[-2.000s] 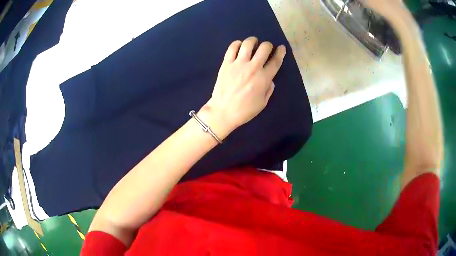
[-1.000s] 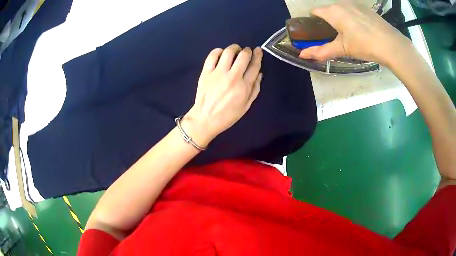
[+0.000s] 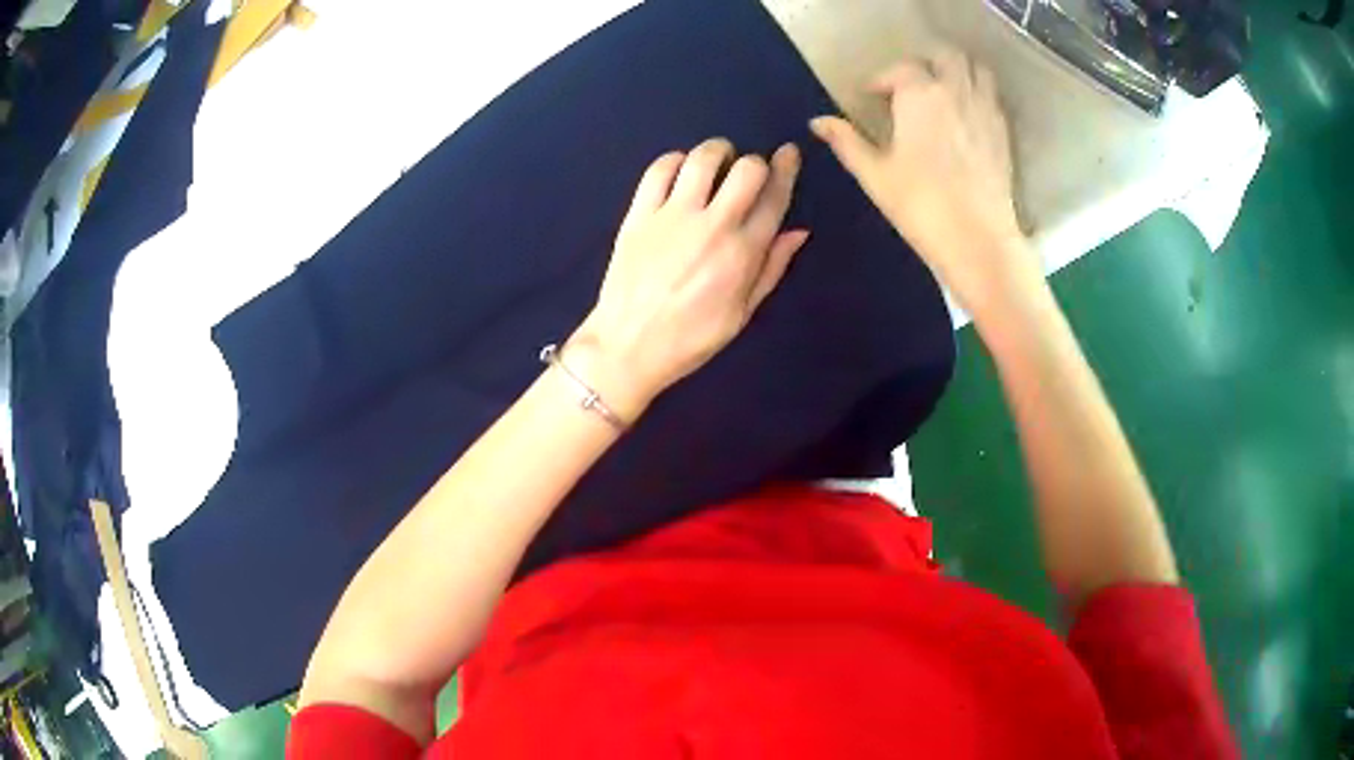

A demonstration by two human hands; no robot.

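Note:
A large dark navy garment piece lies flat over the table, with a curved cut-out on its left side. My left hand rests on it near its right part, fingers spread and bent, fingertips down on the cloth. My right hand is at the cloth's right edge; its thumb touches or nearly touches the edge and its fingers are over the beige board. I cannot tell whether it pinches the cloth. The steam iron stands at the top right, cut off by the frame, with no hand on it.
The beige pressing board lies right of the cloth. A tan-brown L-square lies at the lower left. More navy pieces lie at the far left, with yellow strips above. The green floor shows at right.
My right hand has let go of the iron and moved to the cloth's right edge. The iron has gone from over the cloth to the top right. My left hand stays on the cloth.

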